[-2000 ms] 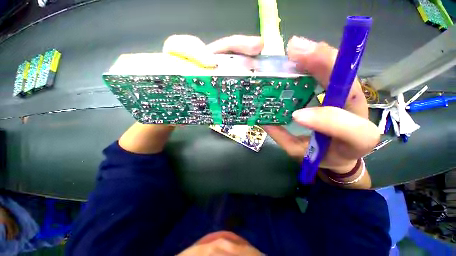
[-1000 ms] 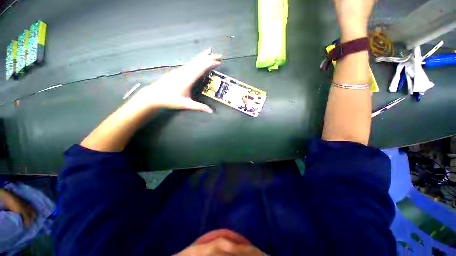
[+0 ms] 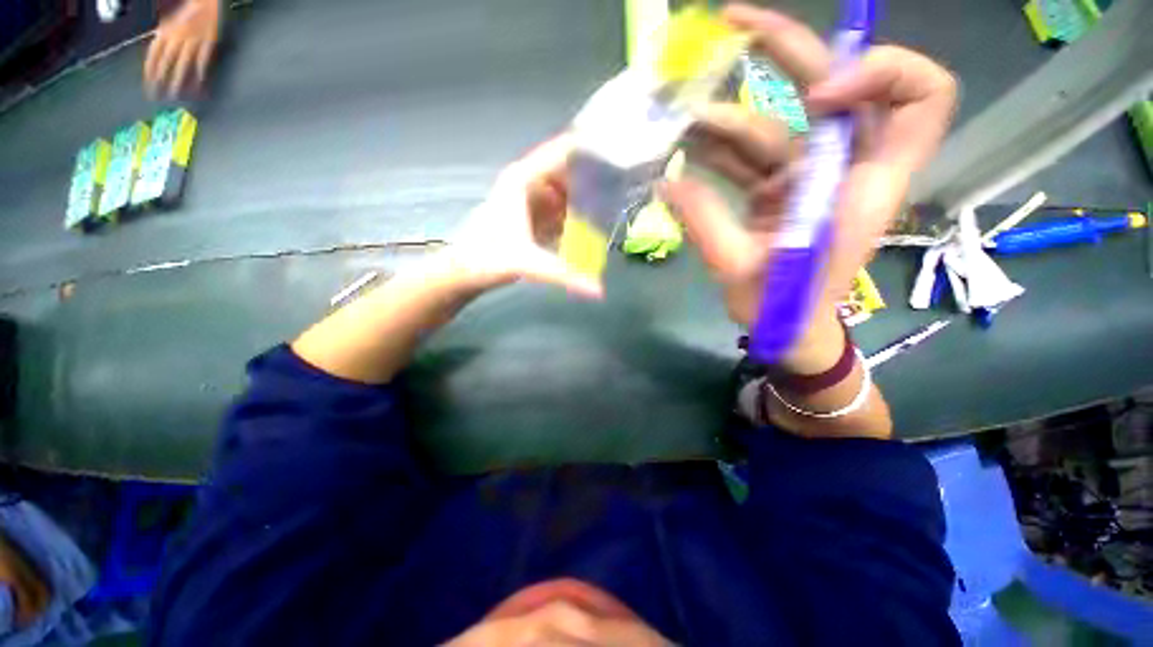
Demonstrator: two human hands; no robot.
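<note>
A blurred circuit board [image 3: 626,133], whitish with yellow ends, is held tilted above the bench. My left hand [image 3: 512,228] grips its lower left end, with the thumb by the lower yellow part. My right hand [image 3: 872,139] holds a purple marker pen [image 3: 790,272] across the palm. Its fingers are at the board's upper right end; blur hides whether they grip it. A green board part [image 3: 774,95] shows behind these fingers; whether it is the same board I cannot tell.
Several green-and-yellow boards [image 3: 124,171] stand at left, near another person's hand [image 3: 183,48]. A yellow-green strip [image 3: 652,230] is partly hidden behind the board. At right are tweezers [image 3: 908,344], a white bundle [image 3: 971,272], a blue tool [image 3: 1056,234] and a grey post [image 3: 1049,120].
My right hand has come back from the far edge with the marker in view. My left hand has risen and closed on a board. The board on the bench no longer shows there. Another person's hand has appeared.
</note>
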